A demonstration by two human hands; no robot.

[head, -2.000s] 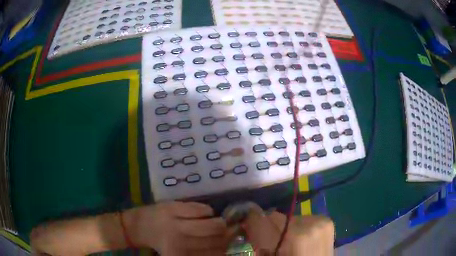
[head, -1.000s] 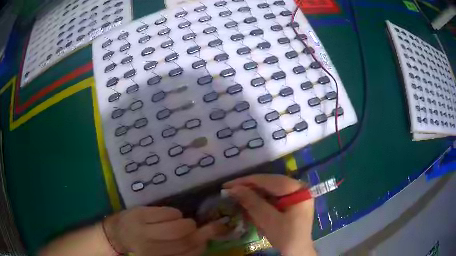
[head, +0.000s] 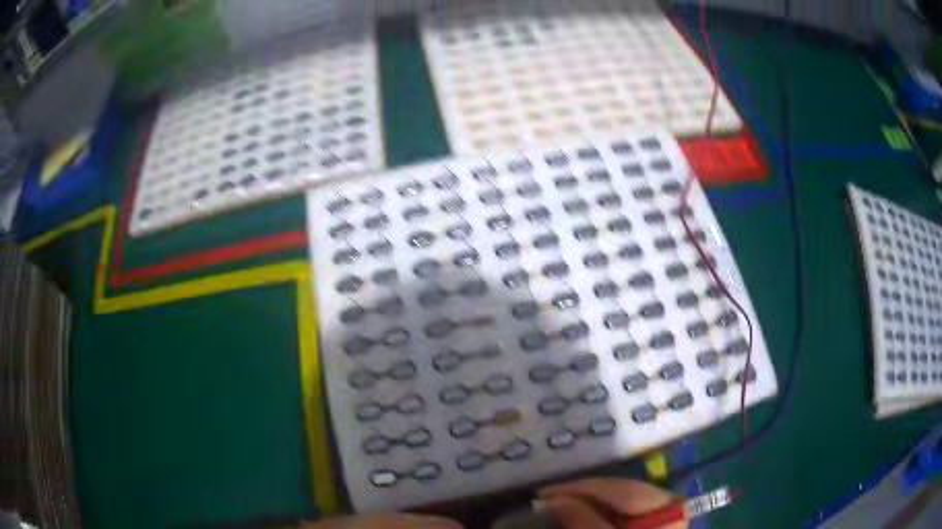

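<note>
The white component tray (head: 485, 362) lies in front of me with rows of paired oval components (head: 493, 455) joined by thin strips. One part in the lower middle has a brown end. My right hand (head: 594, 506), cut off by the bottom edge, holds the red probe pen (head: 671, 514), its clear rear end pointing right. My left hand (head: 398, 522) shows only as a sliver at the bottom edge; its fingers and anything in them are hidden. The ring fixture is out of view or too blurred to tell.
Two more trays lie behind, at left (head: 258, 145) and right (head: 578, 78). Another tray (head: 914, 310) is at far right. A blue bin (head: 67, 176) and layered stack (head: 36, 382) are at left. A thin red lead (head: 746, 351) and dark cable (head: 793, 310) run along the tray's right side.
The view has tilted up, so tray and hands sit lower and the back trays show more. Since the oldest frame, the red pen has come into view in my right hand and the red lead has shifted right.
</note>
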